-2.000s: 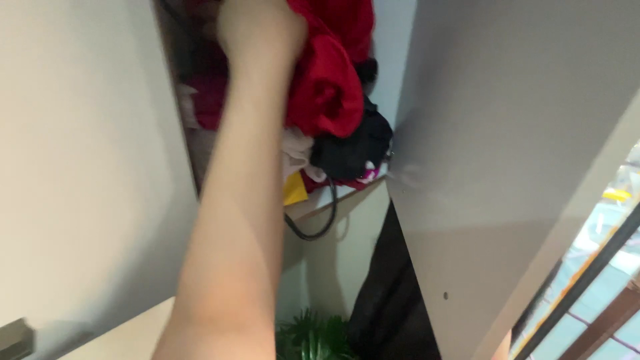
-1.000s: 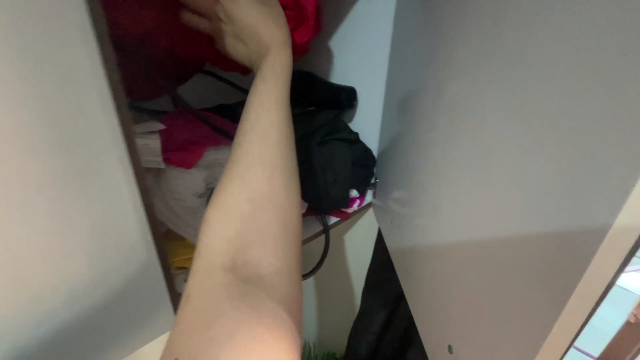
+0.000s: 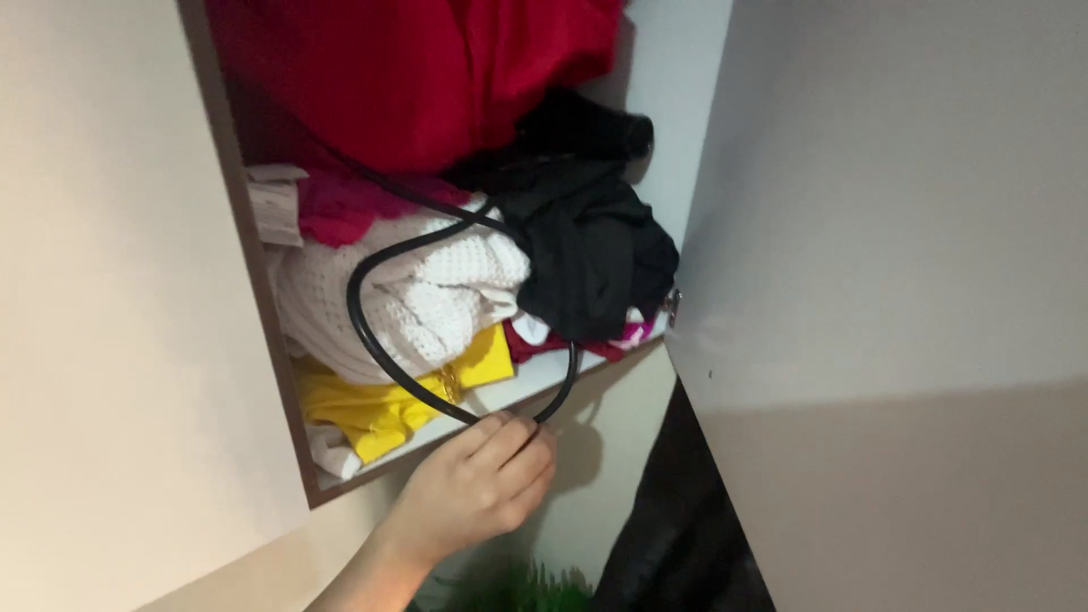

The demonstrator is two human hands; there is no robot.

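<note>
My right hand grips the lower bend of a black cord at the shelf's front edge. The cord loops over a white textured knit garment and runs up among black fabric. Above them lies a large bunched red cloth, with a dark, rounded object beside it whose kind I cannot tell. Magenta fabric sits above the knit. Below the knit is a yellow cloth, beside dark red fabric. My left hand is out of view.
The shelf's brown edge borders the clothes. A pale panel stands at the left, and a grey panel fills the right. Below are dark material and green foliage. A white tag or folded paper is by the left edge.
My right hand has left the red cloth above, moved down and taken hold of the cord. The knit and yellow cloth, partly behind my arm before, now show more fully.
</note>
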